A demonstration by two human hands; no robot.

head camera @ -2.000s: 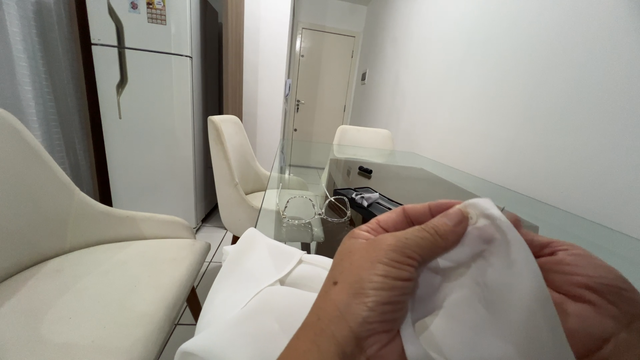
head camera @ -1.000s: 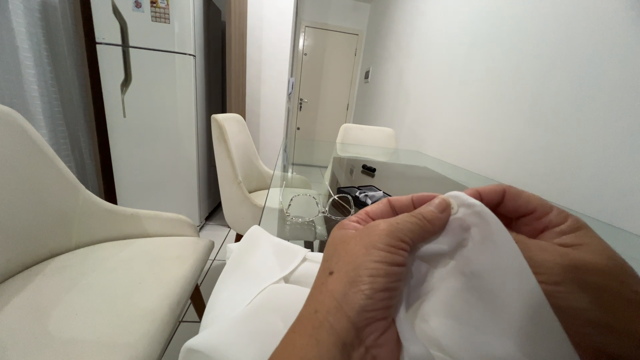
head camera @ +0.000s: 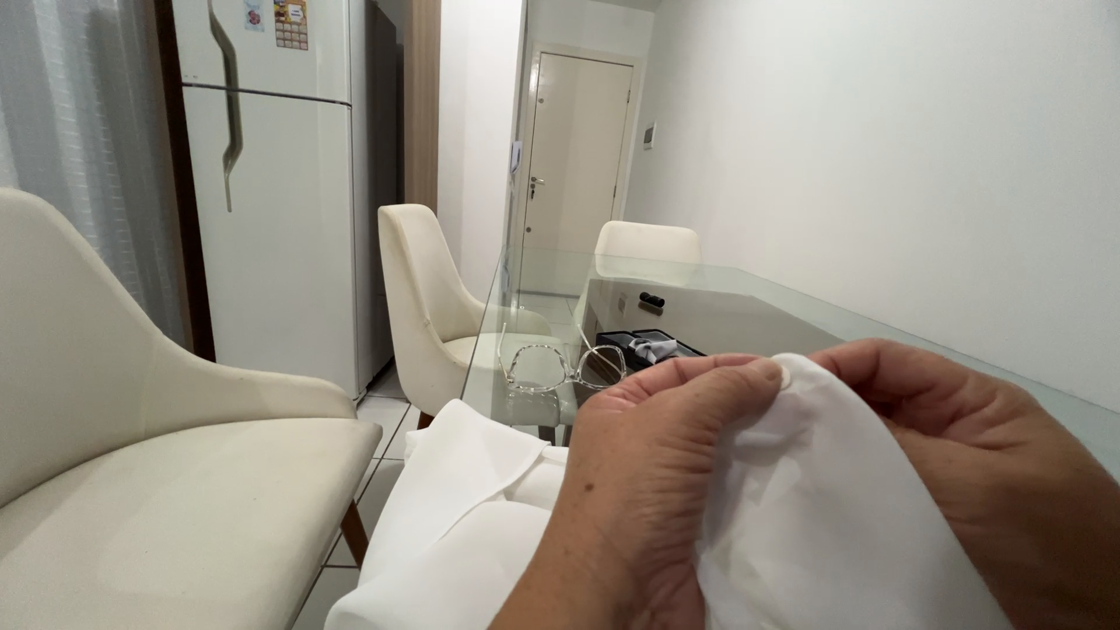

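Note:
My left hand (head camera: 652, 464) pinches the upper edge of a white cloth (head camera: 814, 507) between thumb and fingers, beside a small round white button (head camera: 786, 374). To its right my right hand (head camera: 980, 446) holds the same cloth from behind; its fingertips are partly hidden by the fabric. More white cloth (head camera: 472, 499) lies bunched at the lower middle, left of my left wrist. Beyond my left hand, clear-framed eyeglasses (head camera: 569, 372) rest on the glass table, with an open dark case (head camera: 643, 346) holding a grey cloth just behind them, partly hidden by my hand.
The glass table (head camera: 744, 302) stretches away toward a closed door (head camera: 577, 166). A small black object (head camera: 652, 299) lies on it. Cream chairs stand at the near left (head camera: 175, 490), by the table's left side (head camera: 429, 289) and at its far end (head camera: 647, 241). A white refrigerator (head camera: 271, 236) stands at left.
The right hand's fingers have come up a little at the cloth's top edge since the oldest frame. Both hands keep hold of the cloth.

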